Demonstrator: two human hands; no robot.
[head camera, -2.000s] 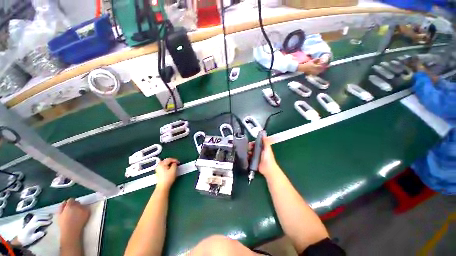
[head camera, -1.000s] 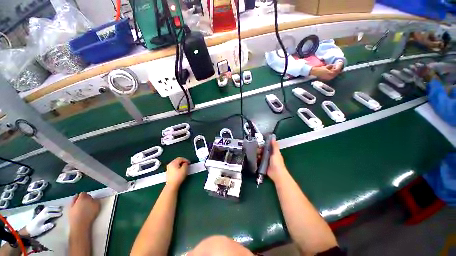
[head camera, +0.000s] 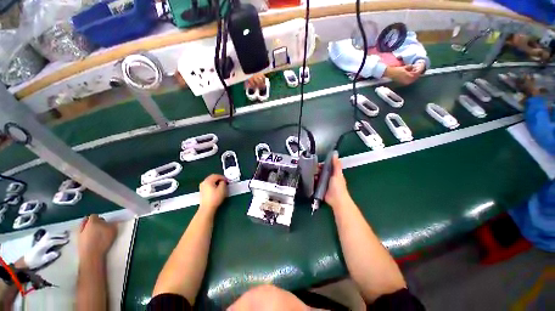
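My right hand (head camera: 335, 184) holds a grey electric screwdriver (head camera: 325, 182), its thin bit pointing down, right of the screw feeder. A fixed grey holder (head camera: 308, 175) stands between them. The white-grey feeder (head camera: 272, 194), marked "A10"?, stands on the green bench (head camera: 243, 255). My left hand (head camera: 213, 191) rests at the pale rail, left of the feeder, fingers bent. Its fingertips are beside the near end of a white loop-handled housing (head camera: 230, 165); whether they touch it is unclear. Two more housings stand behind the feeder, one of them here (head camera: 296, 146).
The green conveyor (head camera: 274, 127) carries white housings left (head camera: 159, 173) and right (head camera: 398, 127). A metal post (head camera: 79, 164) slants at left. At far left are a neighbour's bare hand (head camera: 97, 235) and white glove (head camera: 45, 248). Across the belt are other hands (head camera: 404, 73). Black cords hang down.
The housings on the belt have moved left, and one is now close to my left hand. My right hand keeps the screwdriver beside the holder. A hand has appeared at the housings across the belt.
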